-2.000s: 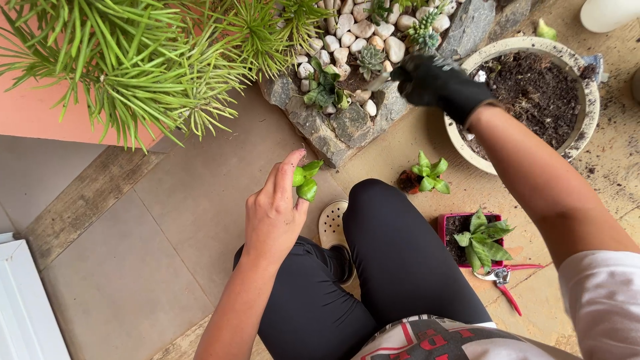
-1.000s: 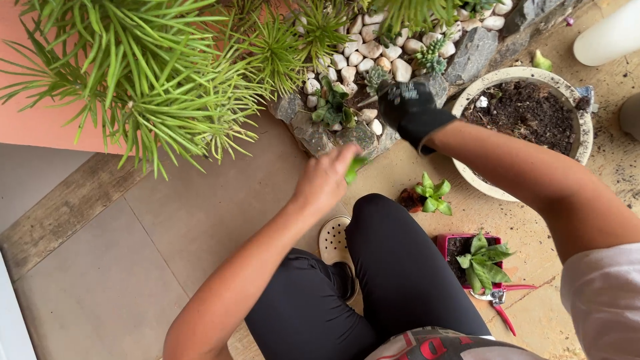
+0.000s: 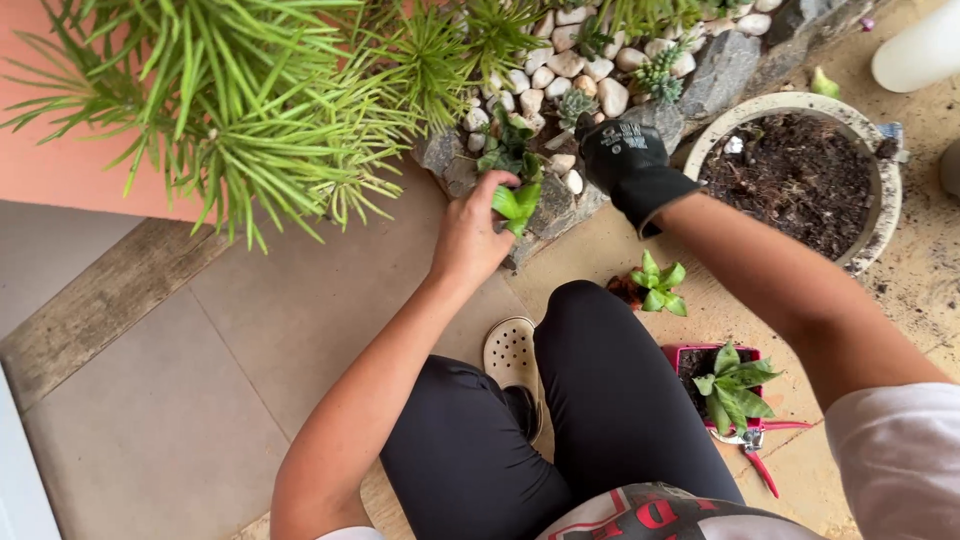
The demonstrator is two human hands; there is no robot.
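My bare left hand (image 3: 476, 229) holds a small bright green leafy plant (image 3: 517, 206) between thumb and fingers, at the stone edge of a garden bed. Just beyond it grows a dark green succulent (image 3: 508, 146). My right hand (image 3: 626, 161), in a black glove, is at the bed beside a small rosette succulent (image 3: 574, 105). A pale, flat tool tip (image 3: 556, 141) juts from the glove toward the soil; its handle is hidden in the fist. White pebbles (image 3: 566, 64) lie around the plants.
A round stone-like pot (image 3: 889, 202) of soil stands right. Nearer me are a small uprooted plant (image 3: 660, 283), a potted succulent (image 3: 731, 386) in a pink pot (image 3: 675, 356), and red-handled pruning shears (image 3: 752, 442). Spiky foliage (image 3: 247, 112) overhangs the upper left. A white cylindrical object (image 3: 915, 52) is upper right.
My left hand has moved forward and right with the green plant, from over the floor tiles to the bed's stone edge. My gloved right hand stays at the bed.
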